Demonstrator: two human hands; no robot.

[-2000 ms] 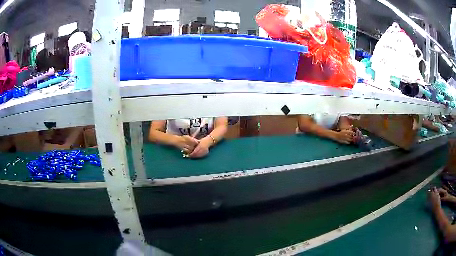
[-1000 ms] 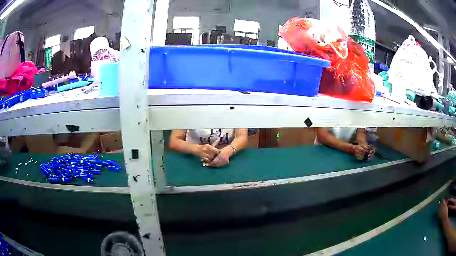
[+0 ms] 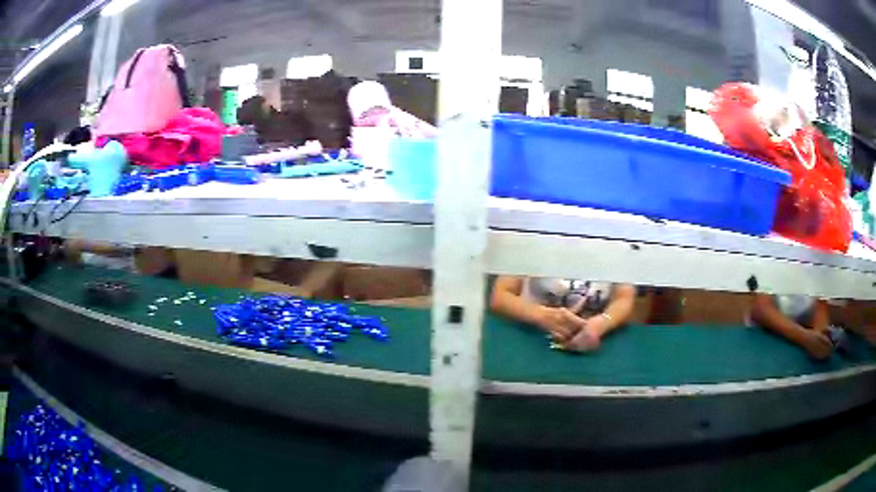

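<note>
Neither of my hands is in the picture. Nearest in front, at the lower left, a heap of small blue parts (image 3: 62, 452) lies on the near green bench, cut off by the bottom edge. A dark green conveyor belt (image 3: 317, 399) runs across beyond it. A pale grey rounded thing (image 3: 427, 477) shows at the bottom edge beside the white post; I cannot tell what it is. On the far bench lies another heap of blue parts (image 3: 288, 323), with small white parts (image 3: 178, 306) to its left.
A chipped white post (image 3: 459, 288) stands in front. The white shelf (image 3: 596, 252) holds a blue tub (image 3: 634, 178), a red plastic bag (image 3: 797, 173), a light-blue cup (image 3: 413, 168) and a pink bag (image 3: 144, 94). Two people's hands (image 3: 574, 329) are at the far bench.
The view has swung left, so the post, tub and far people shift right. The near blue heap and pink bag show more fully. The hands at the right edge have left the view.
</note>
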